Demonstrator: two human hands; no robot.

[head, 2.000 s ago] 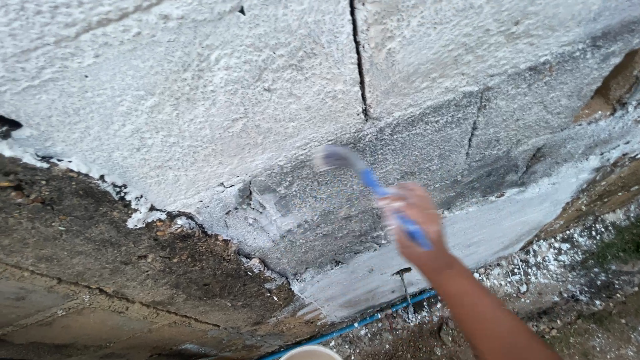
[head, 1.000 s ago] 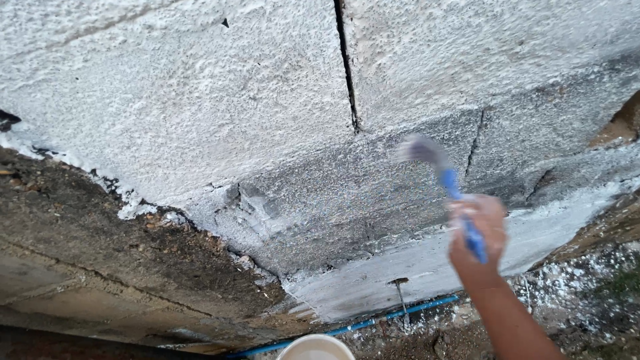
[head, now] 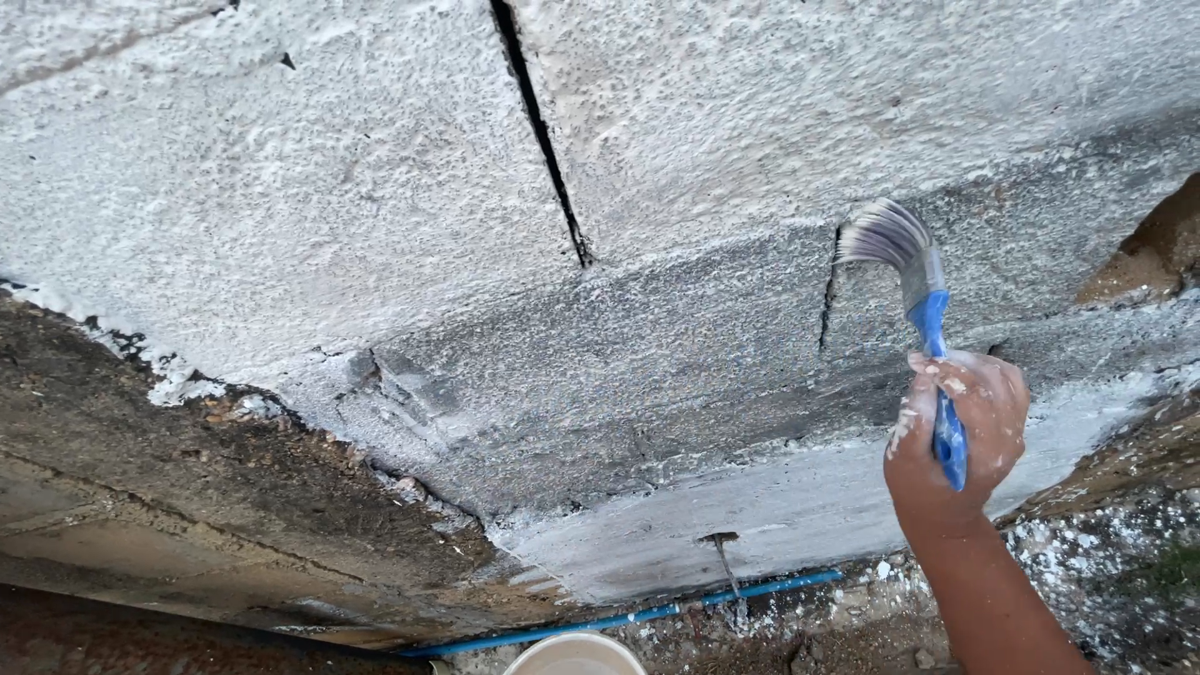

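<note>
My right hand (head: 966, 422), spotted with white paint, grips the blue handle of a paintbrush (head: 923, 272) at the right. The bristles are bent to the left against the rough block wall (head: 656, 347), beside a short dark crack. White paint covers the upper wall and a strip along its bottom; between them runs a greyer, thinly coated band. A long dark crack (head: 544, 131) cuts down through the upper white part. My left hand is out of view.
A white bucket (head: 577, 656) is partly visible at the bottom edge. Near it a blue pipe (head: 619, 621) runs along the wall's foot, with a thin metal rod (head: 726, 562) standing by it. Paint-spattered ground (head: 1106, 581) lies lower right, and bare brown wall (head: 234, 497) at left.
My right hand has carried the paintbrush to the right along the grey band, from near the long crack to the short one.
</note>
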